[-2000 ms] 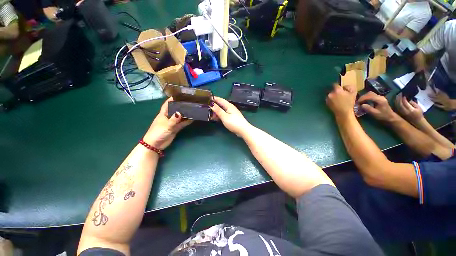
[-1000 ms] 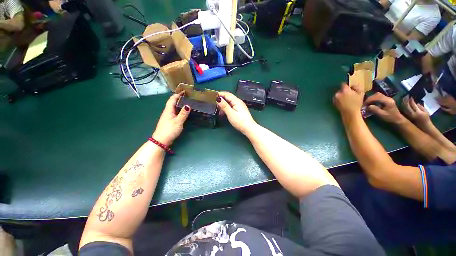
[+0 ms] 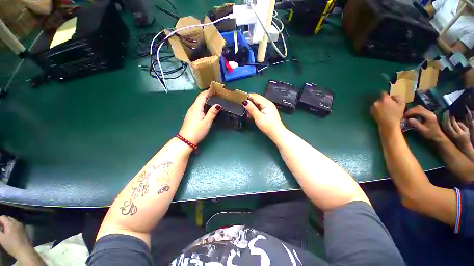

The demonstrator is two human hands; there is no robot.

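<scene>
A small black retail box (image 3: 226,108) with its brown-lined lid (image 3: 229,94) raised is held just above the green bench, in front of me. My left hand (image 3: 200,120) grips its left end, thumb on the near edge. My right hand (image 3: 264,112) grips its right end, thumb near the top. The box's inside is dark and its contents cannot be made out. Two closed black boxes, one (image 3: 281,95) beside the other (image 3: 315,98), lie to the right of my right hand.
Beyond my hands stand an open brown carton (image 3: 201,52), a blue bin (image 3: 237,58) and a white power strip (image 3: 254,23) with cables. A black machine (image 3: 83,44) is far left, a large dark case (image 3: 389,28) far right. A neighbour's hands (image 3: 389,110) and open boxes are at right.
The view has shifted left, so things appear further right. The held box's lid, lower and tilted two seconds ago, now shows more of its brown inside. Both hands still hold the box.
</scene>
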